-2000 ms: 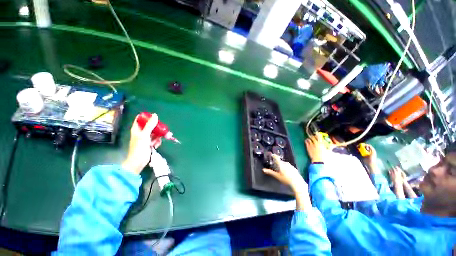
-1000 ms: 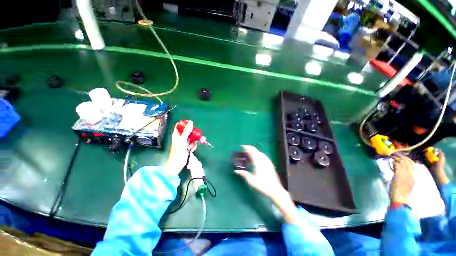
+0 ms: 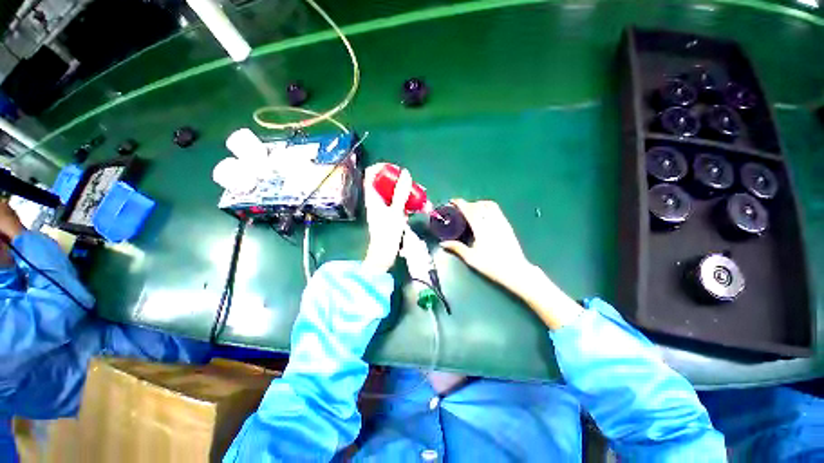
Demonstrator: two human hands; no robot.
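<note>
My left hand (image 3: 388,208) is shut on a red bottle (image 3: 398,187) with a pale narrow tip. The tip points right and meets the face of a round black part (image 3: 449,223); whether it touches cannot be told. My right hand (image 3: 488,241) holds that part by its right side. A whitish syringe (image 3: 418,259) with a green fitting (image 3: 427,299) hangs below my left hand; the hand's grip on it is hidden. The black tray (image 3: 635,262) at the right holds rows of round black parts (image 3: 669,204) and one with a shiny pale face (image 3: 720,277).
A controller box (image 3: 294,192) with white cups (image 3: 238,172) on top stands left of my hands. A yellowish hose (image 3: 354,74) loops behind it. Loose black parts (image 3: 414,91) lie along the far bench. Blue bins (image 3: 123,212), a carton (image 3: 154,409) and another person's sleeve (image 3: 45,271) are left.
The view has swung left. The black part in my right hand has come up to the red bottle's tip. The part with the shiny pale face now shows in the tray's lower section.
</note>
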